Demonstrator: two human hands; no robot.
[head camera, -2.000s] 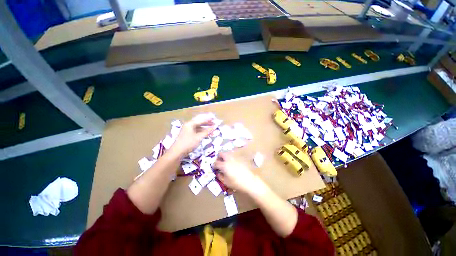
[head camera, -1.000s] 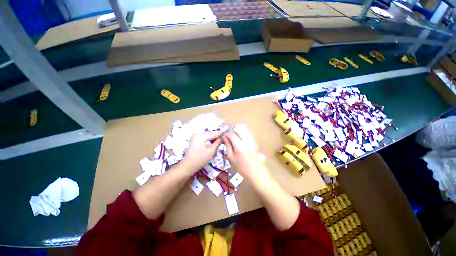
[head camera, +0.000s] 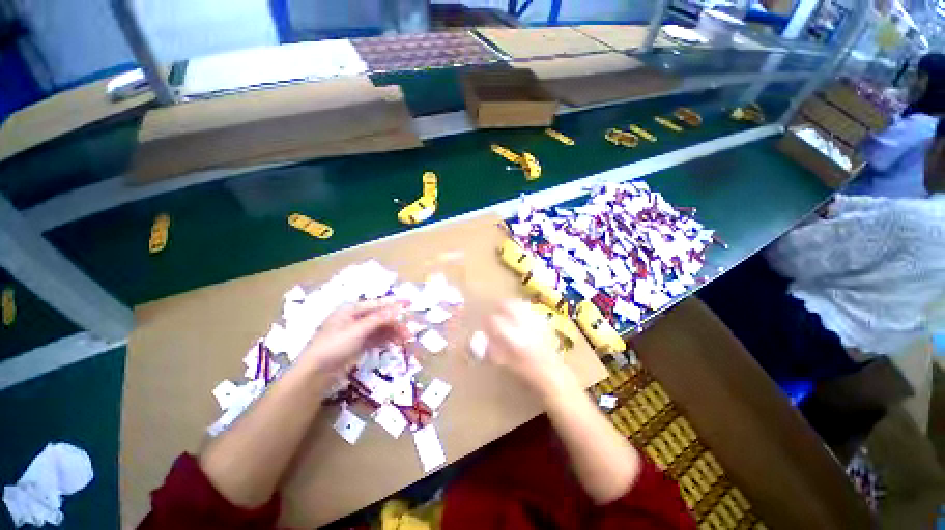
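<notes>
A heap of white square pieces with red and dark leads (head camera: 342, 300) lies on the cardboard sheet (head camera: 176, 352). My left hand (head camera: 358, 333) is over the heap, fingers curled; whether it grips a piece cannot be told. My right hand (head camera: 520, 344) is blurred, right of the heap, beside a lone white piece (head camera: 478, 345) and partly in front of the yellow housings (head camera: 599, 327) at the cardboard's right edge. Whether it holds anything cannot be told.
A larger supply heap (head camera: 622, 243) lies to the right. Yellow pieces (head camera: 310, 226) lie along the green belt (head camera: 249, 207). A carton of yellow housings (head camera: 663, 445) is below right. A crumpled white cloth (head camera: 50, 484) lies at left. A person in a pale top (head camera: 870, 264) is at right.
The view has turned to the right. My hands, together over the heap a second ago, are apart; my right hand has moved right towards the housings. Pieces on the belt have shifted slightly rightward relative to the cardboard.
</notes>
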